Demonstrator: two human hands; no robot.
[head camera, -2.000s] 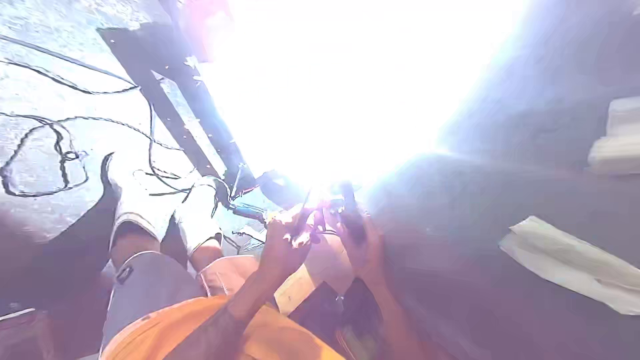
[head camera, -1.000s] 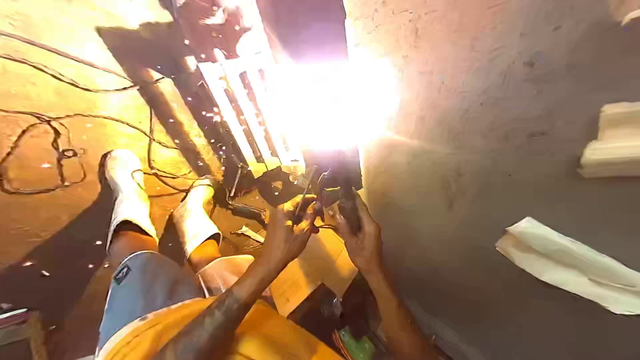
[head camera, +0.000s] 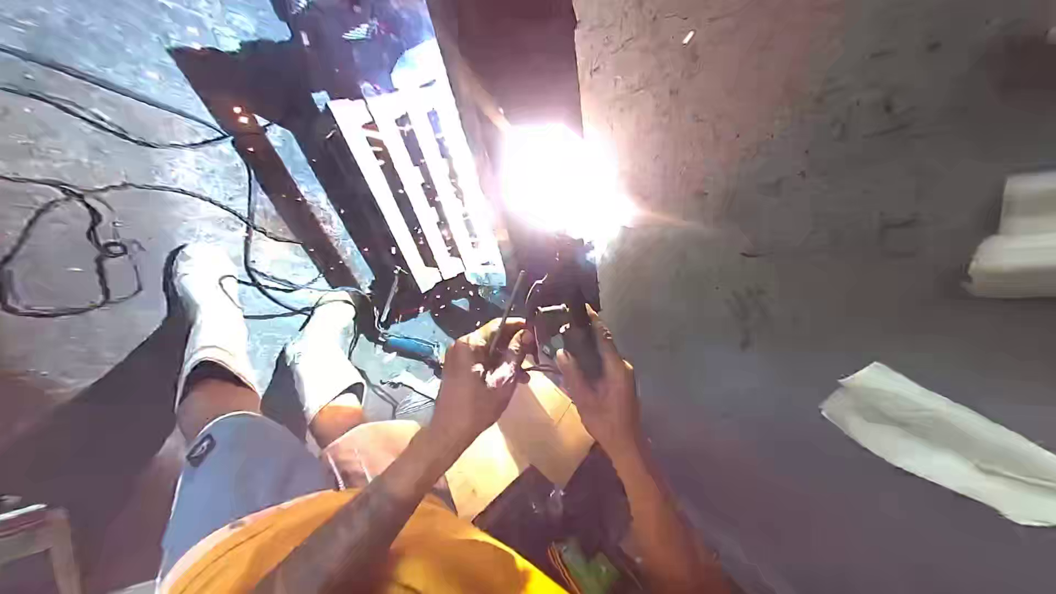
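Low in the middle of the view, my left hand (head camera: 483, 371) holds a thin metal rod (head camera: 506, 313) between thumb and fingers. Just right of it, my right hand (head camera: 606, 388) is closed around a dark tool (head camera: 581, 338), whose exact kind I cannot tell. Above both hands a bright white glare (head camera: 561, 177) with sparks hides whatever lies under it. To its left, several parallel metal bars (head camera: 412, 181) are lit white. A dark flat metal piece (head camera: 520, 49) runs up behind the glare.
Black cables (head camera: 99, 214) loop over the floor at left. A blue-handled tool (head camera: 410, 346) lies by my right foot, near white footwear (head camera: 326, 351). Cardboard (head camera: 528, 421) lies below my hands. A pale cloth or sheet (head camera: 940, 437) and stacked pale pieces (head camera: 1019, 235) are at right.
The glare, which covered most of the upper view two seconds ago, is now much smaller, and the metal bars show. Both hands stay in nearly the same place with what they hold.
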